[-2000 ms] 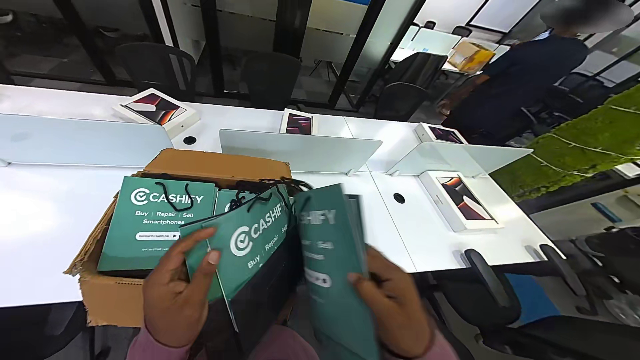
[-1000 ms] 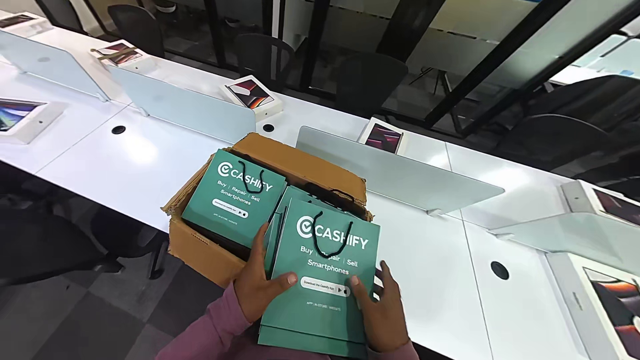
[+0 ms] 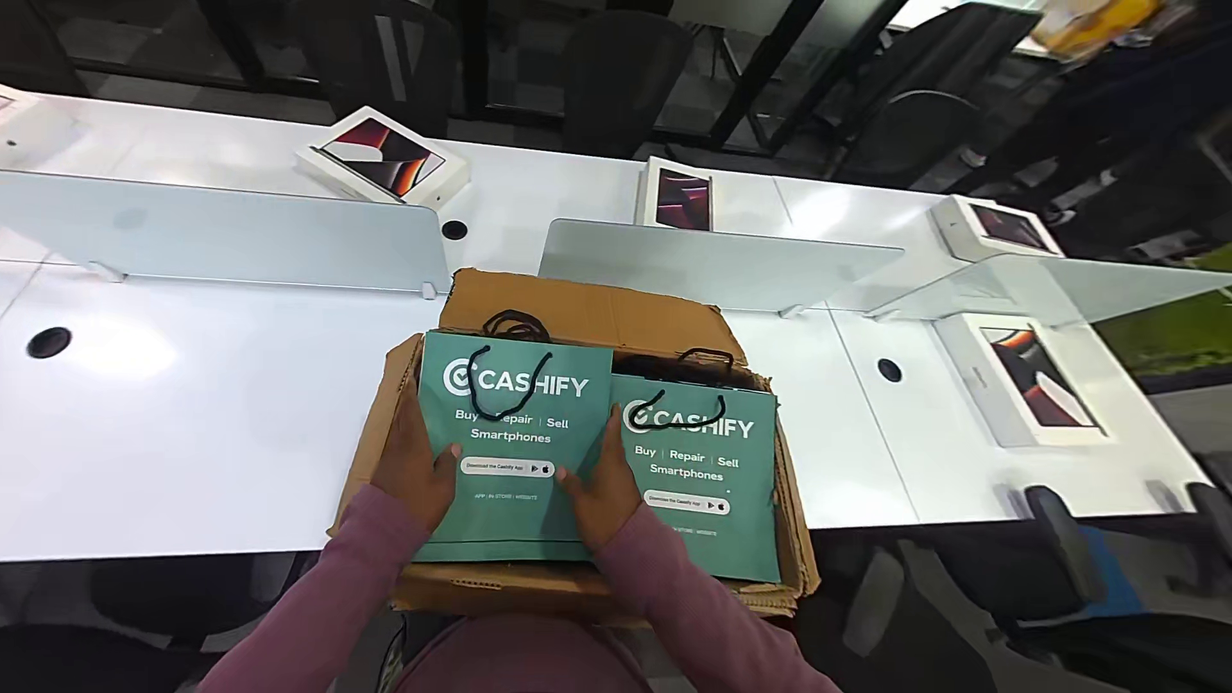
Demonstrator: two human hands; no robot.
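An open cardboard box (image 3: pixel 597 313) holds two side-by-side stacks of green paper carrier bags with black cord handles and white print. My left hand (image 3: pixel 416 462) grips the left edge of the left stack of bags (image 3: pixel 510 510), thumb on its front. On that stack's right edge is my right hand (image 3: pixel 602 481), its thumb also on the front and its fingers between the two stacks. The right stack of bags (image 3: pixel 722 544) lies slightly lower in the box, beside my right hand. How many bags are between my hands cannot be told.
Low frosted dividers (image 3: pixel 289 236) stand along the white table (image 3: pixel 192 452) behind the box. Beyond them lie white laptop boxes (image 3: pixel 385 159), with another laptop box (image 3: pixel 1030 380) at the right. Black office chairs (image 3: pixel 1020 577) stand at the near right, and more chairs behind the table.
The bags held in front of the box one second ago are now inside it, at its left side, between my hands. The view has turned.
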